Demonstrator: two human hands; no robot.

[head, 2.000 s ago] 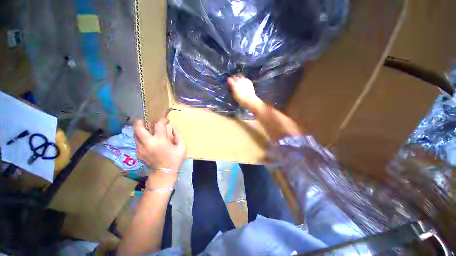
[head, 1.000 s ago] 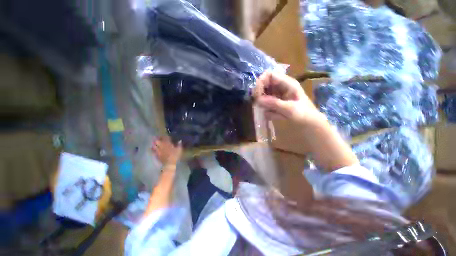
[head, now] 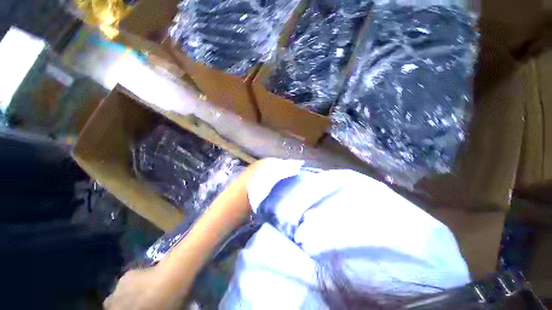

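Note:
My right hand (head: 134, 292) is low at the left, blurred and partly cut off by the bottom edge; its fingers cannot be made out. Its forearm crosses over the near corner of an open tan carton (head: 130, 191). Dark garments in clear plastic (head: 172, 154) lie inside the carton. Glossy plastic over dark cloth (head: 158, 247) also shows beside and under the forearm, outside the carton's rim. Whether my right hand grips it is hidden. My left hand is not in view.
Large dark bagged garments (head: 411, 85) lie in piles in and on open cartons (head: 290, 118) at the top centre and right. Tan cardboard (head: 484, 187) is at the right. A yellow sack (head: 106, 13) and a white sheet (head: 19, 63) are at the upper left.
The view has swung right, so the carton shows farther left. My right hand, which held up a garment's gathered end, is now low at the left. My left hand has left view.

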